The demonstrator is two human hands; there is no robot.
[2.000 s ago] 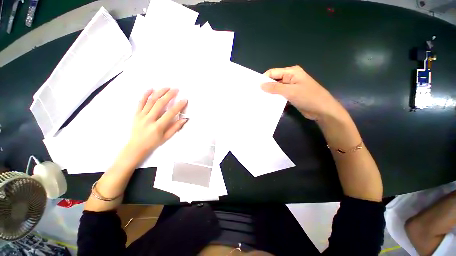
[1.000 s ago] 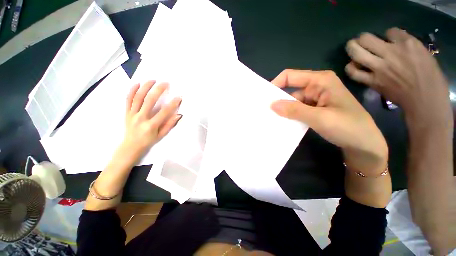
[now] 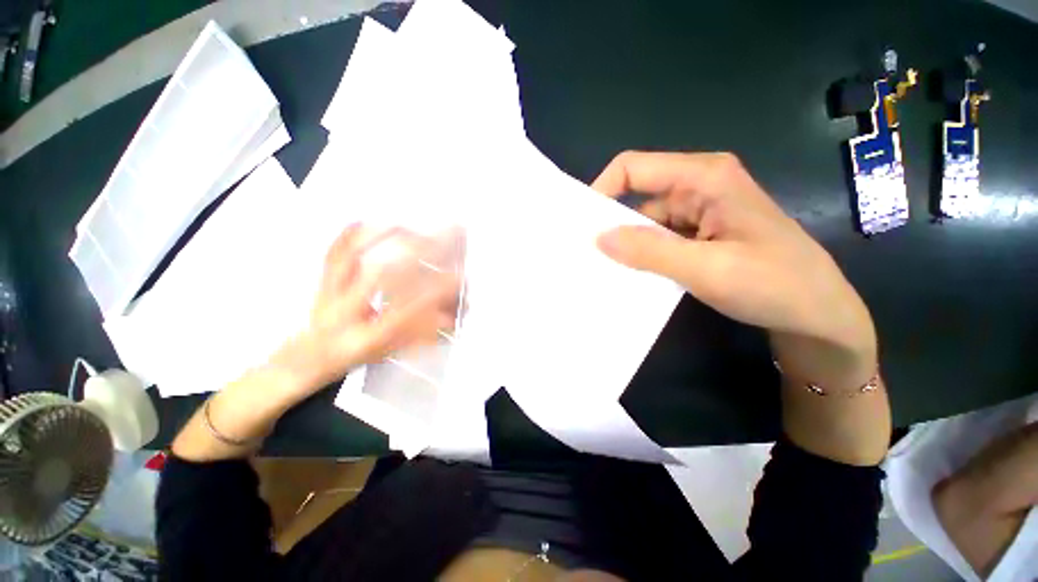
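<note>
Bright white backing paper (image 3: 546, 296) lies in loosely overlapping sheets in front of me. My right hand (image 3: 689, 233) pinches the right edge of the top sheet between thumb and fingers. My left hand (image 3: 387, 290) is blurred over the middle of the papers, by the sheet's left edge; whether it grips anything cannot be told. A sticker sheet with grey rectangles (image 3: 404, 392) shows below my left hand, partly under the white sheet. Another stack of sheets with pale grey rectangles (image 3: 176, 171) lies at the left.
Two blue-and-silver modules (image 3: 879, 171) with orange flex tails lie side by side on the dark green bench (image 3: 683, 80) at right. A desk fan (image 3: 51, 460) stands at the left edge. Another person's arm (image 3: 996, 500) shows at the lower right.
The other person's hand has withdrawn from the bench at right, and a second module now lies left of the first. My left hand has moved slightly right and blurred. My right hand still pinches the sheet.
</note>
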